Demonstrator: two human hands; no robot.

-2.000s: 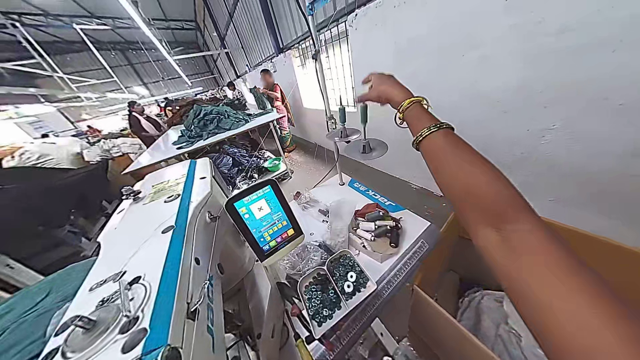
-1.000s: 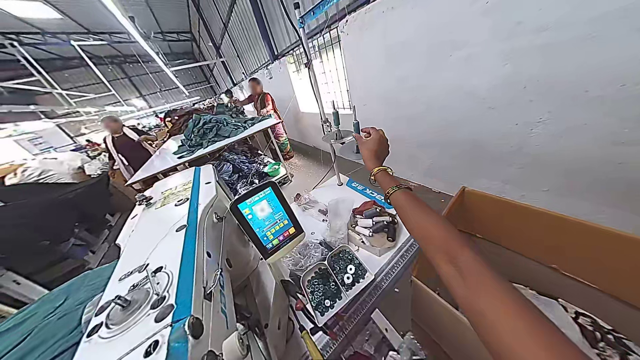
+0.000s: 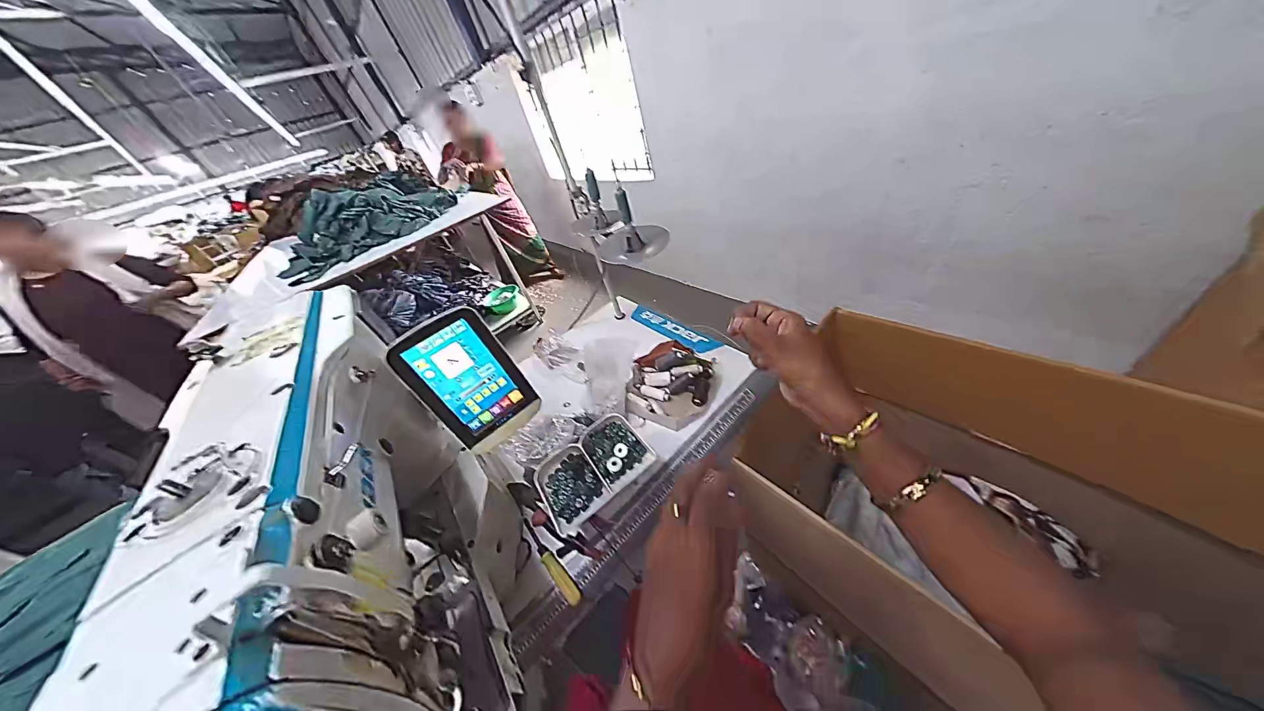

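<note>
My right hand (image 3: 790, 360), with bangles at the wrist, is raised over the near corner of a cardboard box, its fingers bent together; whether thread is pinched in them cannot be told. Lower and to the left, my left hand (image 3: 696, 523) is blurred beside the table edge, its fingertips hard to make out. Beyond them, green thread cones (image 3: 623, 205) stand on the thread stand's metal discs. A box of small thread spools (image 3: 676, 380) and two trays of dark green buttons (image 3: 573, 486) lie on the white table. The sewing machine (image 3: 326, 434) with a lit touch screen (image 3: 462, 377) is at left.
The open cardboard box (image 3: 1047, 420) holding cloth flanks the table at right. A yellow-handled tool (image 3: 561, 578) lies by the table edge. Green cloth (image 3: 370, 222) covers a farther table, with a person (image 3: 489, 178) behind it. Another person (image 3: 94, 316) is at left.
My right hand has come down and back from the thread cones toward the cardboard box. My left hand has come into view near the table edge. The person at left appears nearer.
</note>
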